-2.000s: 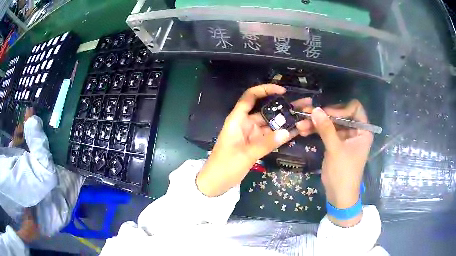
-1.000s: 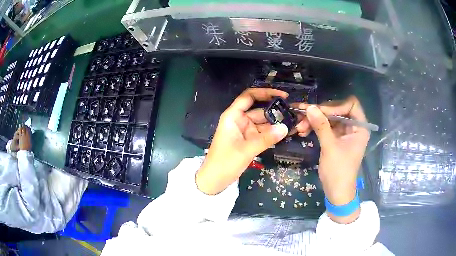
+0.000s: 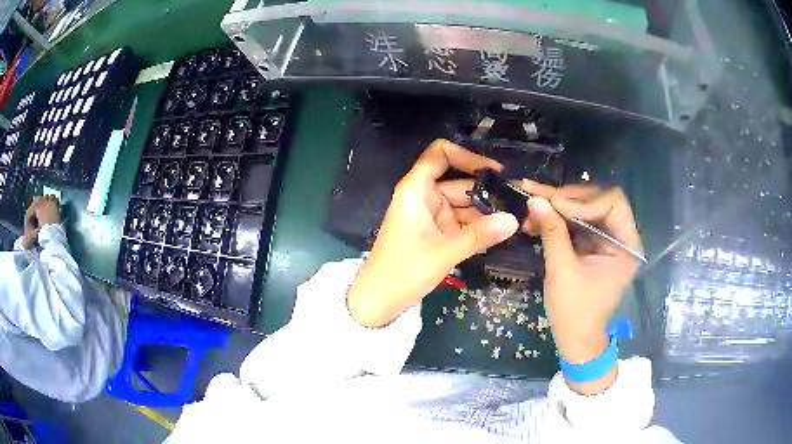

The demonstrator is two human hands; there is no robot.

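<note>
My left hand (image 3: 425, 234) holds a small black housing (image 3: 497, 196) between thumb and fingers, tilted so its inside is mostly dark. My right hand (image 3: 586, 251), with a blue band on the wrist, grips thin silver tweezers (image 3: 615, 242). The tweezers' front end reaches the housing's right side; the tips are hard to make out. Small pale metal parts (image 3: 499, 323) lie loose on the green bench below the hands. The black press base (image 3: 382, 165) is behind the hands and partly hidden by them.
A black tray (image 3: 201, 182) with housings in many pockets lies left. Another black tray (image 3: 78, 113) is farther left. A clear guard (image 3: 469, 65) with lettering crosses above the base. A clear tray (image 3: 729, 286) lies right. A person's hands (image 3: 42, 217) and a blue stool (image 3: 174, 355) show at far left.
The housing in my left hand has turned from its open inside facing up to a steeper tilt. The tweezers' rear end now points lower. The other person's hands have come together.
</note>
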